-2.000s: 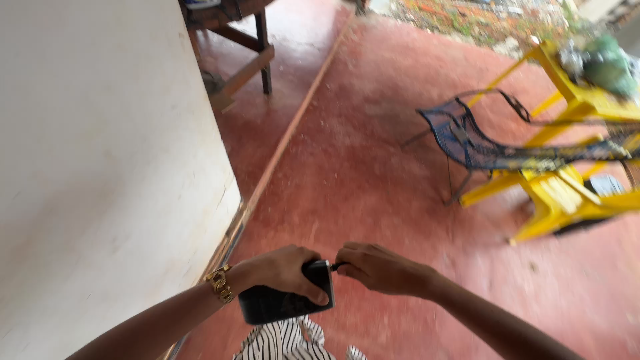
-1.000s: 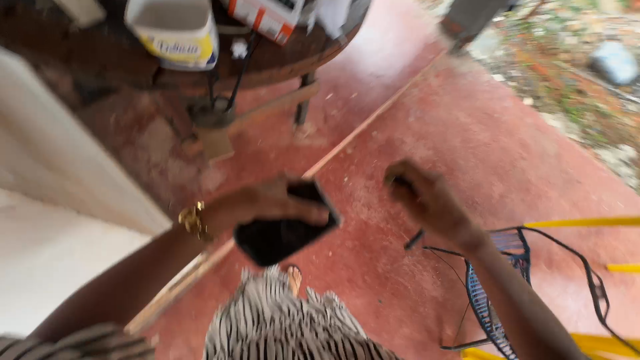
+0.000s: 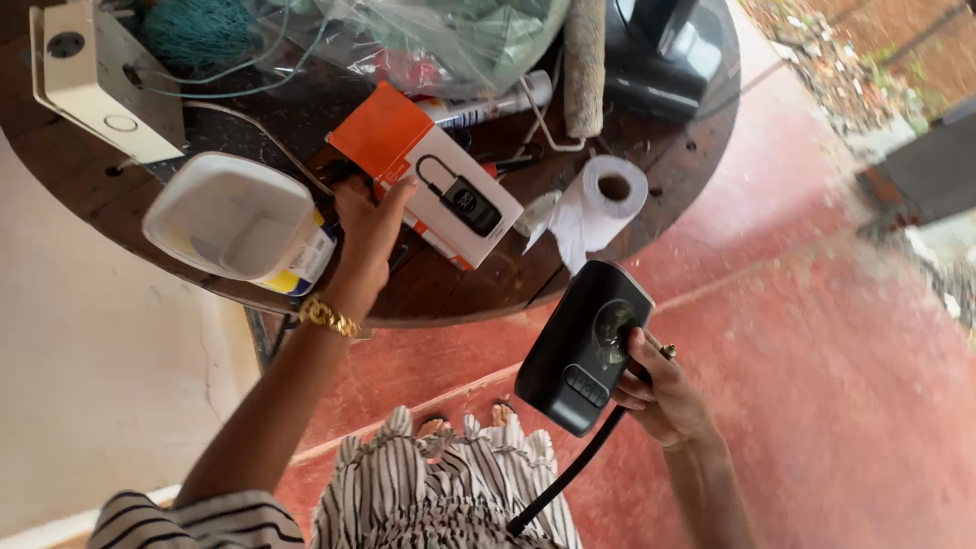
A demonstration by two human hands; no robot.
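My right hand [image 3: 662, 389] grips a black portable air pump [image 3: 585, 347] with a round display and a row of buttons, just off the table's near edge. A black hose [image 3: 568, 473] hangs from beside that hand, and a small brass fitting [image 3: 669, 351] shows by its fingers. My left hand [image 3: 370, 229] is at the left side of an orange and white box [image 3: 450, 198] with a pump pictured on it; its thumb lies on the box, while the other fingers are partly hidden, so the hold is unclear. A white plastic tub [image 3: 229, 221] stands left of that hand.
The round dark wooden table [image 3: 488, 297] also bears a toilet paper roll [image 3: 610, 194], a paint roller [image 3: 584, 72], a spray can [image 3: 496, 103], a clear plastic bag [image 3: 427, 46], teal netting [image 3: 200, 30] and a cream electrical box [image 3: 114, 84]. A white wall [image 3: 114, 320] stands at left.
The black pump was in my left hand in both earlier frames and is now in my right. My left hand has moved to the box on the table. The view has shifted toward the table.
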